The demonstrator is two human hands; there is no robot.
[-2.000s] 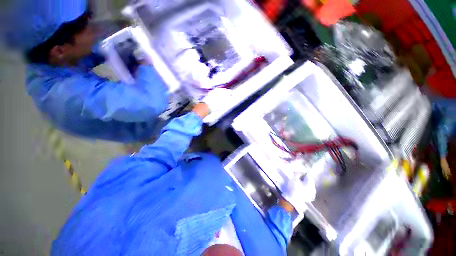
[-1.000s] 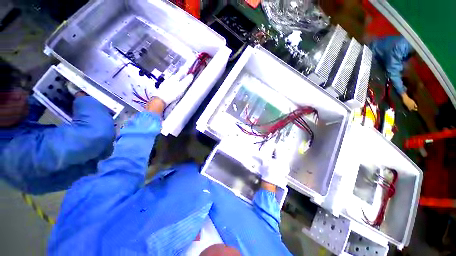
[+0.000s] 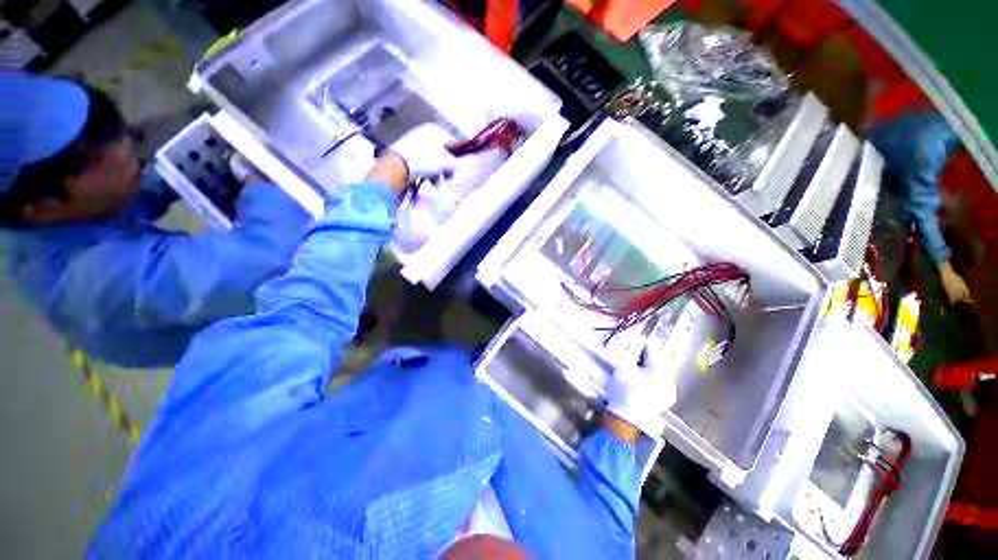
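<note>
My left hand (image 3: 425, 149), in a white glove, reaches over the near wall into the left light-grey enclosure (image 3: 263, 82), above its floor and near a red-black wire harness (image 3: 488, 137). Glare hides its fingers and anything held. My right hand (image 3: 639, 389), also white-gloved, is at the near wall of the middle enclosure (image 3: 782, 388), beside its narrow side compartment (image 3: 536, 377). Its fingers blur into the bright wall. A loose red-black wire harness (image 3: 684, 290) lies inside the middle enclosure, with a pale greenish panel (image 3: 613, 246) in the floor.
A blue-coated worker (image 3: 131, 273) is at the left, one hand at the left side compartment (image 3: 197, 164). A third enclosure (image 3: 925, 470) with red wires stands at lower right. Ribbed grey blocks (image 3: 815, 181) and clear plastic bags (image 3: 717, 66) lie behind. Another person's arm (image 3: 928, 208) shows at far right.
My left hand has moved from the left enclosure's near wall farther inside. My right hand stays by the middle side compartment. The view has shifted, and the neighbouring worker's head shows again.
</note>
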